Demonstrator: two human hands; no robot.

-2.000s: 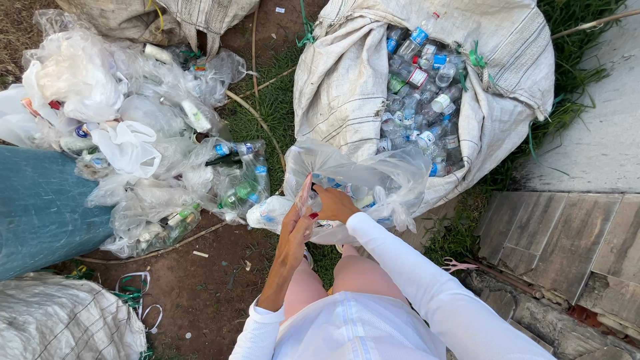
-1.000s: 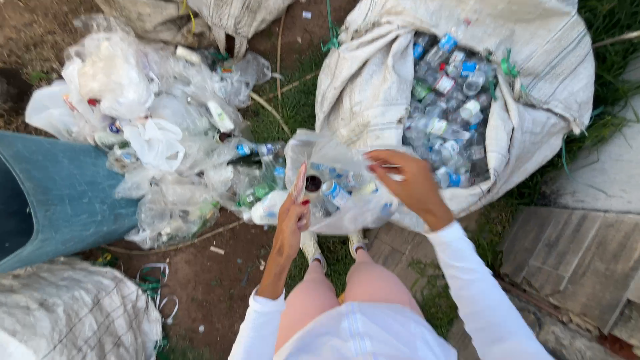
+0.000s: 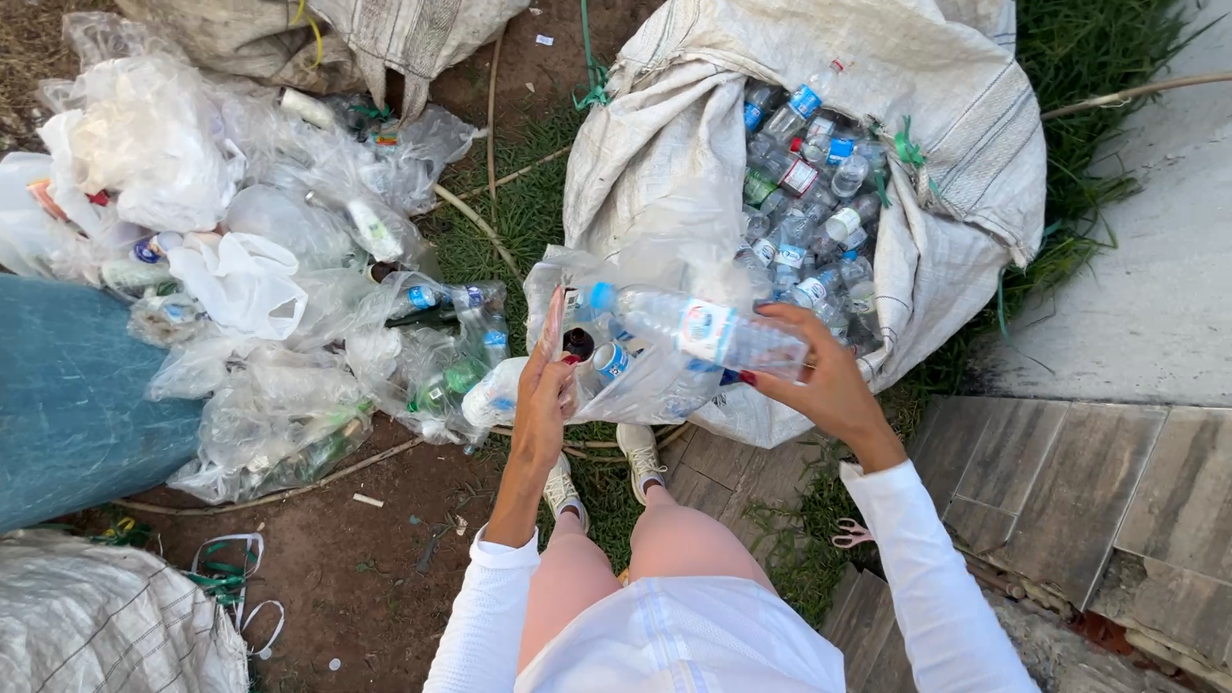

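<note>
My right hand (image 3: 818, 371) grips the base end of a clear plastic bottle (image 3: 756, 342) with a blue cap, which lies sideways over an open clear plastic bag (image 3: 645, 399). The bag's left edge is in my left hand (image 3: 546, 380), its fingers pointing up. Inside the bag are a dark brown bottle (image 3: 577, 344) and a bottle with a blue-and-white label (image 3: 611, 360). Right beyond the bag, a large white woven sack (image 3: 654, 125) stands open, holding many plastic bottles (image 3: 818, 192).
A heap of filled plastic bags (image 3: 289, 241) lies at left, beside a blue container (image 3: 87, 404). Other woven sacks (image 3: 106, 616) sit at lower left and top. Pink-handled scissors (image 3: 852, 533) lie by the paving at right. A thin hose or cane (image 3: 481, 226) crosses the grass.
One second ago my right hand was at the bag's right edge; now it holds a bottle above the bag. My left hand still holds the bag's left side.
</note>
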